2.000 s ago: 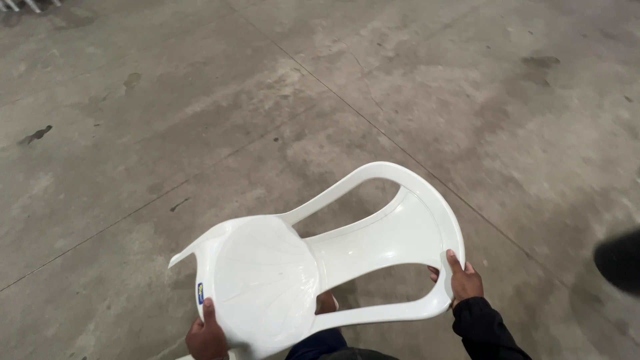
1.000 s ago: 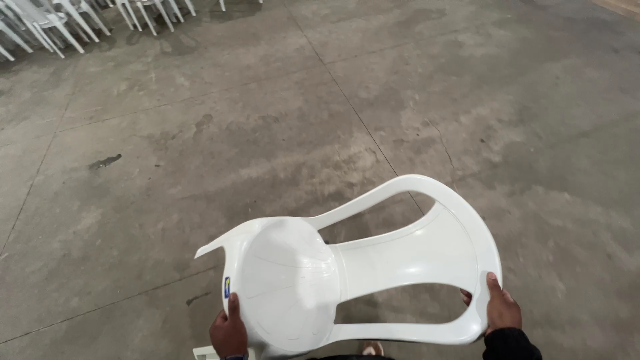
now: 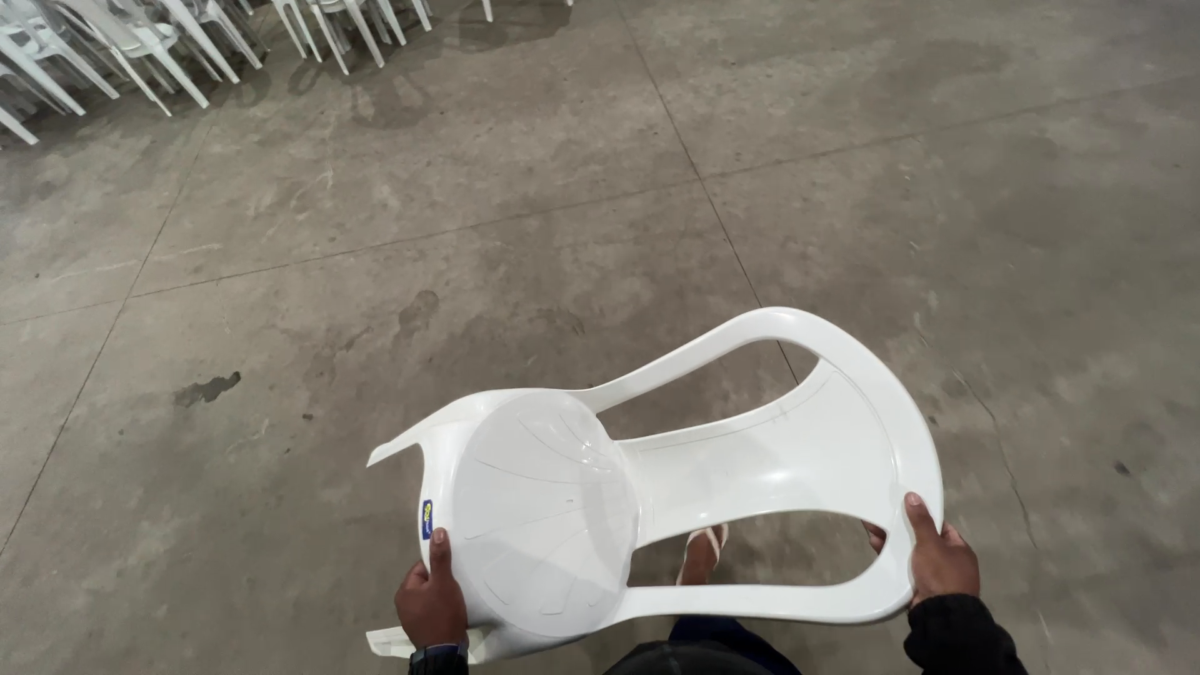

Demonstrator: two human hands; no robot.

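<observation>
A white plastic chair point(image 3: 548, 506) is held in front of my body above the floor, its seat to the left and its backrest to the right. My left hand point(image 3: 431, 595) grips the front edge of the seat, thumb on top beside a small blue and yellow sticker point(image 3: 427, 519). At the top rail of the backrest, my right hand point(image 3: 940, 561) is closed, thumb on the near face and fingertips showing through the side opening. Two chair legs point left; the other legs are hidden.
Rows of white plastic chairs point(image 3: 141, 42) stand on the concrete floor point(image 3: 525, 272) at the upper left. The floor has joint lines and dark stains. Below the chair shows my foot in a sandal point(image 3: 701, 555).
More of the standing white chairs has come into view at the upper left as the view shifted. Both hands keep their hold on the chair.
</observation>
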